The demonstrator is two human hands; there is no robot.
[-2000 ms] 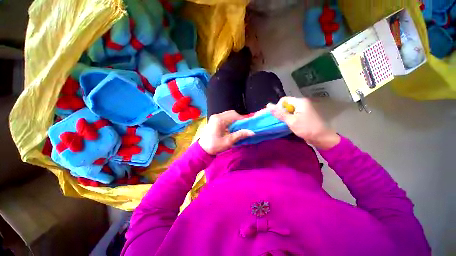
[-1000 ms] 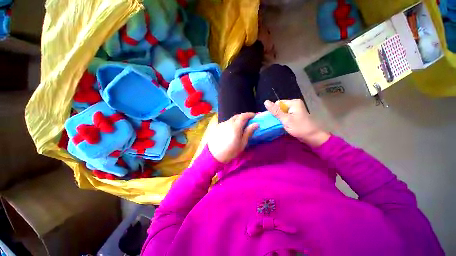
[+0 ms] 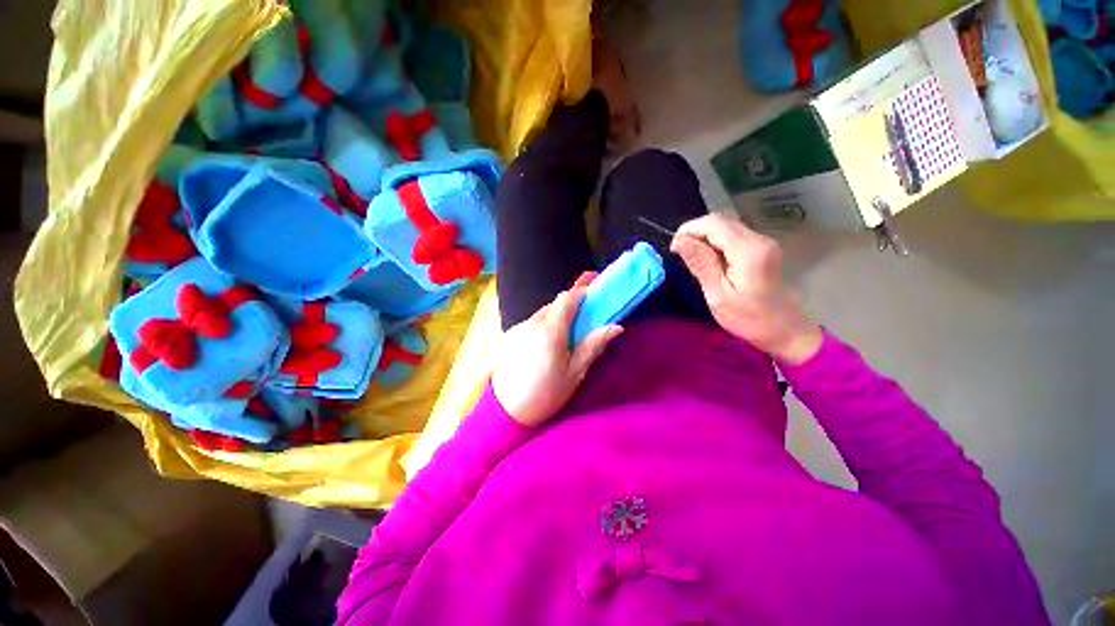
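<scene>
My left hand grips a small light-blue plush piece over my lap. The piece is tilted, with its narrow side up and a little red showing by my fingers. My right hand is just right of the piece, apart from it. Its thumb and fingers pinch a thin dark needle-like tool that points up and left, over my dark trouser leg. No thread can be made out.
A yellow sack full of blue plush pieces with red bows stands at left. At upper right are an open white box, a red-dotted card, a green-and-white carton and another blue piece.
My right hand has moved away from the blue piece and the tool's thin shaft now shows pointing left. My left hand has turned the piece to a steeper slant.
</scene>
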